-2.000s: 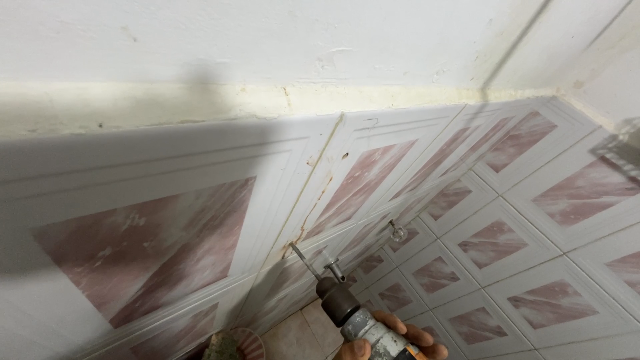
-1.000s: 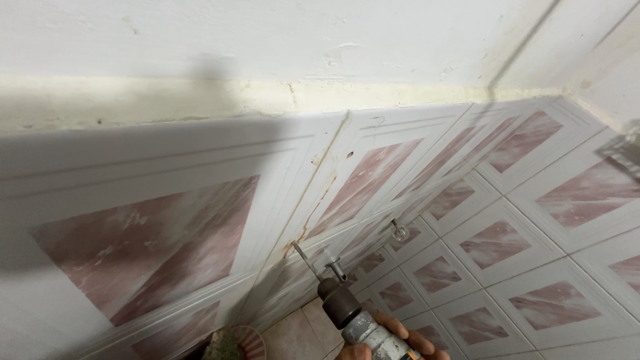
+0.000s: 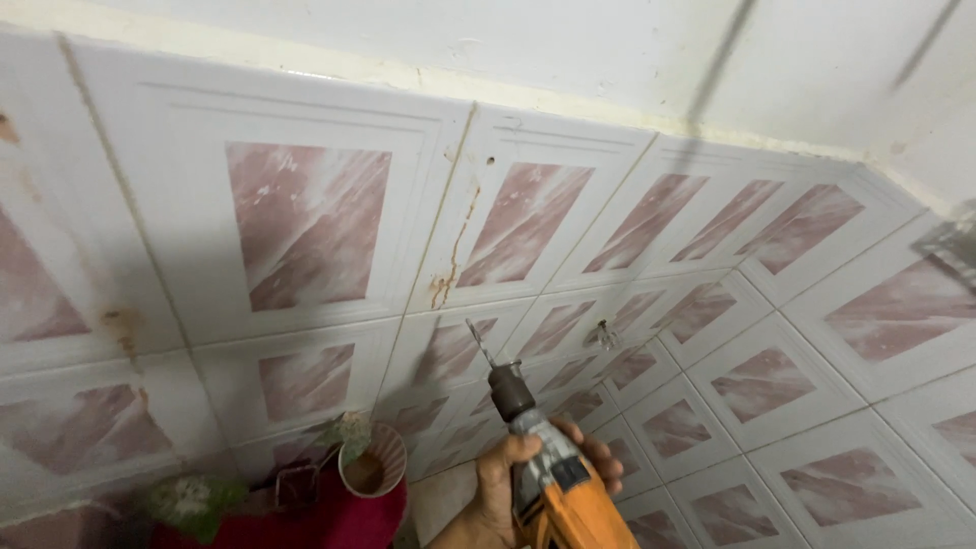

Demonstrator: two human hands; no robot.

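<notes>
An orange and grey power drill [image 3: 572, 488] with a dark chuck points up and left from the bottom of the view. My left hand [image 3: 507, 465] holds its grey front part, thumb on the left side and fingers round the right. The drill bit [image 3: 480, 343] appears apart from the wall, its tip below a rusty stain [image 3: 438, 290] near a tile joint. A brown crack-like streak [image 3: 461, 240] runs up from the stain towards a small dark hole [image 3: 490, 161]. My right hand and the drill's rear end are out of view.
Pink and white wall tiles [image 3: 313, 229] meet at a corner on the right. A glass-like wall fitting [image 3: 605, 335] sticks out beyond the drill. Lower left are a ribbed cup [image 3: 389, 457], a leafy plant [image 3: 191, 499] and red cloth [image 3: 358, 518].
The drill bit's tip was at the rusty stain and is now away from it, lower down. More of the orange drill body and my left hand shows. The view has shifted considerably.
</notes>
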